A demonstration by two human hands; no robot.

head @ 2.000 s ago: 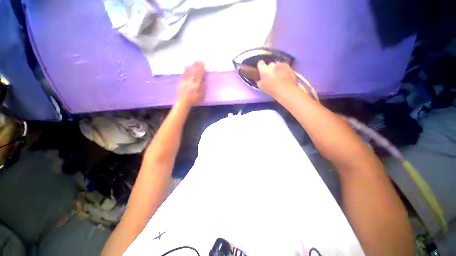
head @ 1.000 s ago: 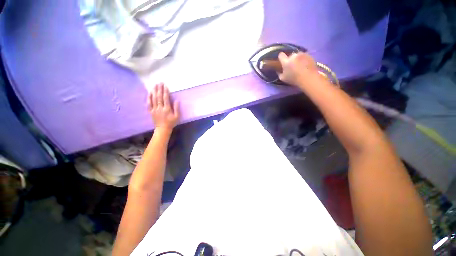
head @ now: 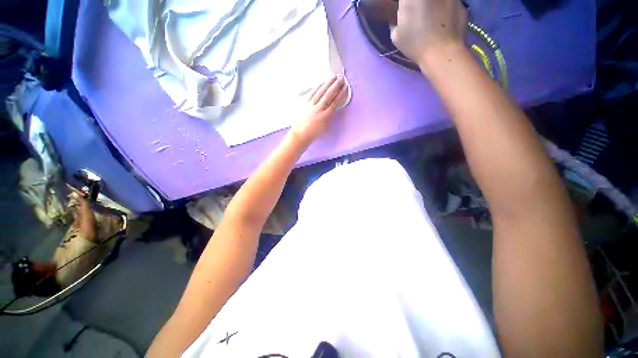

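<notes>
A white garment piece (head: 269,84) lies on the purple-covered pressing table (head: 378,115), crumpled at its left and far part, flat near me. My left hand (head: 322,108) lies on its right near corner, fingers fairly straight, where a small flap of cloth sticks out past the fingertips. My right hand (head: 430,31) grips the electric iron (head: 378,31) at the far edge of view, right of the garment and not touching it. The iron's handle is mostly hidden by my hand.
The iron's yellow cord (head: 483,59) loops beside my right wrist; a pale wrapped hose (head: 591,178) runs off right. A second purple-blue table (head: 98,150) stands at the left, with another person's arm (head: 85,220) near it. Cloth heaps (head: 203,210) lie below the table.
My left hand has moved right from the garment's left near corner to its right corner. My right hand has moved the iron farther away from me. The view has turned.
</notes>
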